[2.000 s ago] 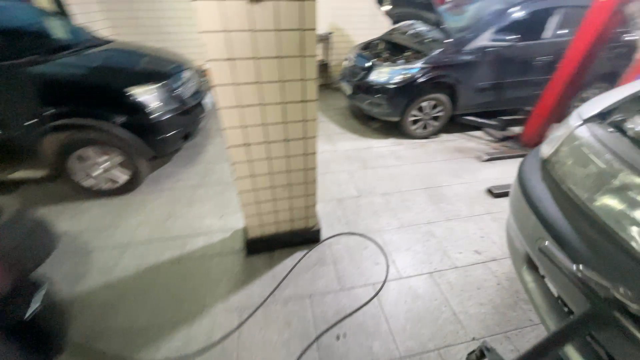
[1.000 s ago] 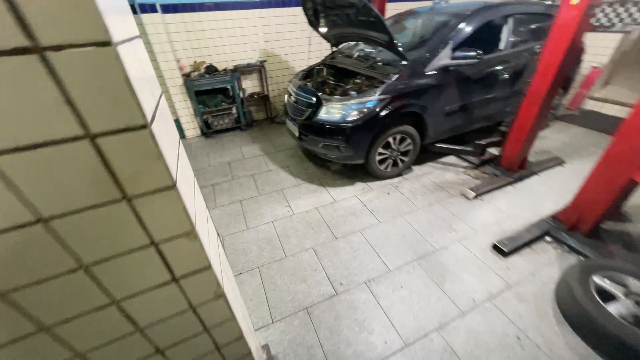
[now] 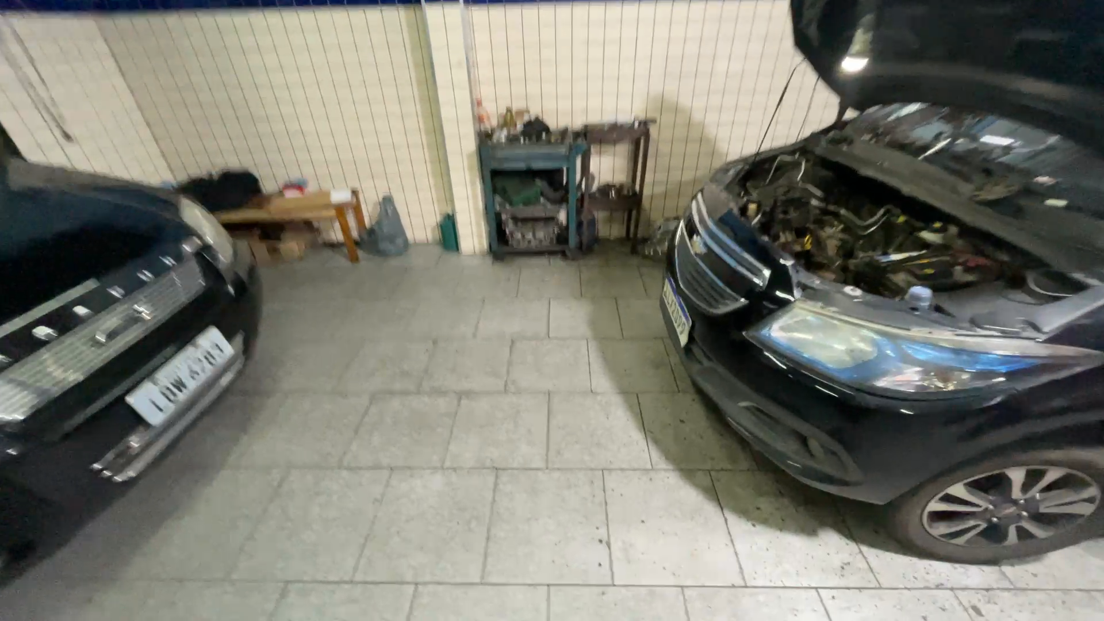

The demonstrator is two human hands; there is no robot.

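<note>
Neither my left hand nor my right hand shows in the head view. On the right stands a dark car (image 3: 776,379) with its hood (image 3: 949,69) raised and its engine bay (image 3: 871,224) exposed. A small cap stands out behind its headlight (image 3: 880,349). At the left edge is the front of another dark car (image 3: 95,233), with a chrome grille. Against the tiled wall stands a blue-green metal tool cart (image 3: 530,155), loaded with mixed items on top and a metal engine part (image 3: 530,228) low inside.
A dark metal shelf stand (image 3: 617,203) adjoins the cart. Farther left, a wooden bench (image 3: 293,205) holds a dark bundle (image 3: 222,188), with a grey plastic bag (image 3: 386,228) on the floor beside it. Grey floor tiles (image 3: 500,423) run between the two cars.
The view has moved past the tiled pillar towards the open-hooded car and the cart, which now appear closer. The red lift posts have left the view. Both cars look stationary.
</note>
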